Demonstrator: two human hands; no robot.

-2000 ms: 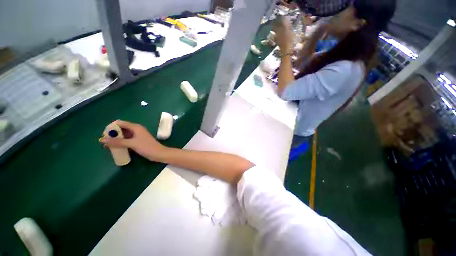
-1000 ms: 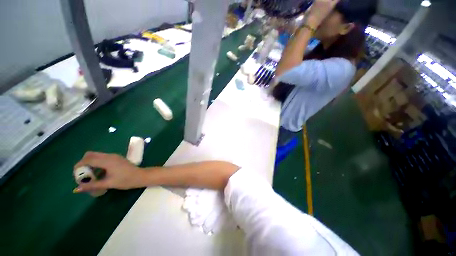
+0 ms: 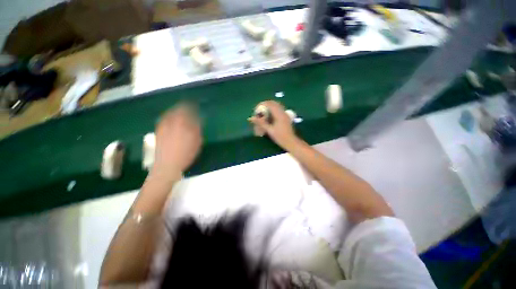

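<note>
My right hand (image 3: 277,125) is over the green conveyor belt (image 3: 226,107), its fingers closed round a cream handheld unit (image 3: 261,112) with a dark spot at its end. My left hand (image 3: 179,138) is blurred over the belt at the left; whether it holds anything cannot be told. A cream unit (image 3: 149,150) lies beside my left hand, partly covered by it. Another cream unit (image 3: 112,160) lies further left. One more unit (image 3: 334,98) lies right of my right hand. A whitish piece shows just behind my right fingers.
Beyond the belt are a clear tray (image 3: 226,48) with cream units, brown boxes (image 3: 85,28) and dark tools. A grey post (image 3: 407,73) rises from the bench (image 3: 390,169) at the right. Dark hair blurs the bottom centre. Another person's blue sleeve shows at the right edge.
The view has swung to the left. My left hand has come into the picture over the belt. My right hand still holds a unit. The other person is now mostly out of view.
</note>
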